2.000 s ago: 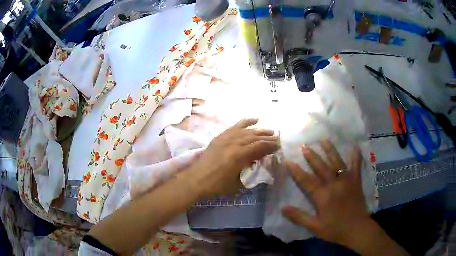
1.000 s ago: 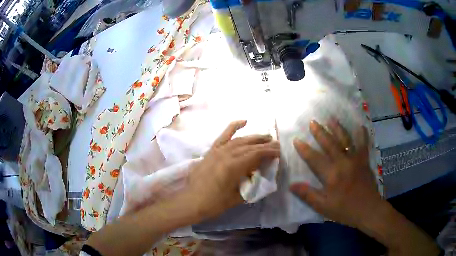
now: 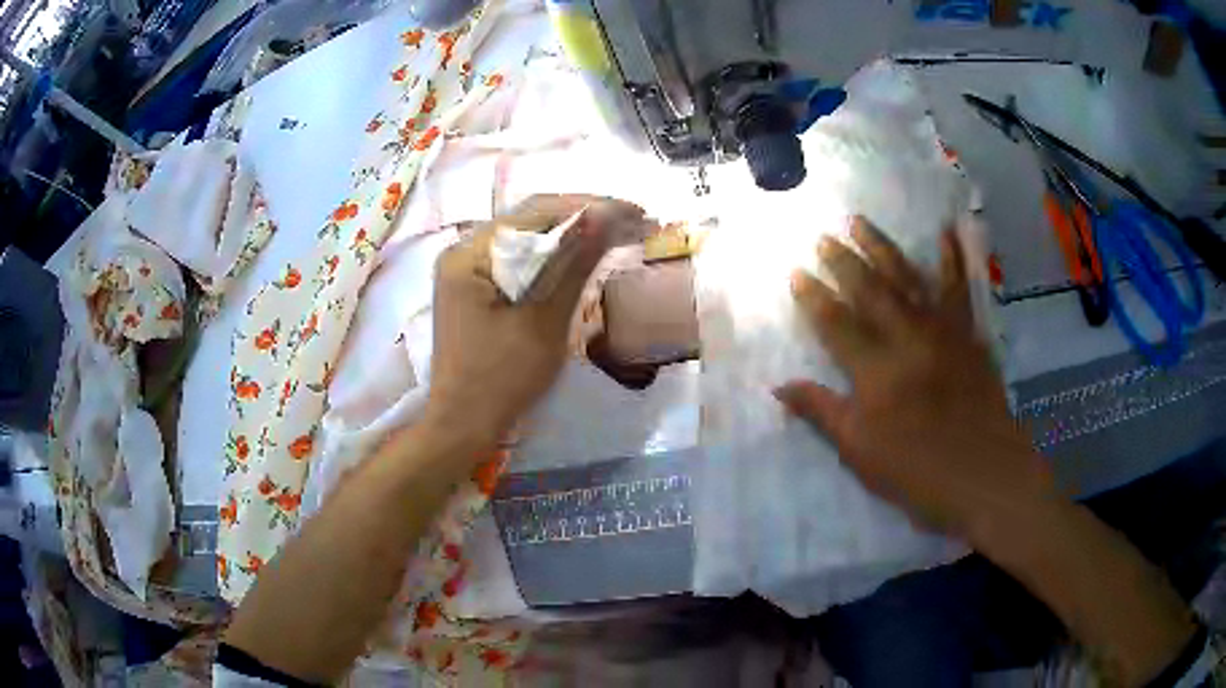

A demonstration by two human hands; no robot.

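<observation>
My left hand (image 3: 504, 303) holds a bunched edge of whitish-pink cloth (image 3: 403, 289), left of and below the needle. My right hand (image 3: 894, 376) lies flat with fingers spread on the white garment panel (image 3: 766, 497), right of the needle. The panel hangs over the table's front edge. The presser foot and needle (image 3: 702, 178) are above, in bright glare, beside the round black knob (image 3: 772, 155). A small yellowish piece (image 3: 668, 242) shows below the needle. A brownish patch (image 3: 645, 316) shows between hand and panel; what it is I cannot tell.
A cream floral strip (image 3: 289, 316) runs down left of the work. Crumpled cut pieces (image 3: 128, 336) lie at the table's left edge. Blue-handled scissors (image 3: 1150, 282), orange-handled snips (image 3: 1076, 249) and a long dark tool lie at the right. The ruler-marked front edge (image 3: 592, 518) shows below.
My left hand has moved up and left from the seam with bunched cloth, uncovering the area below the needle and the ruler edge. My right hand stays on the panel. The camera view has shifted slightly.
</observation>
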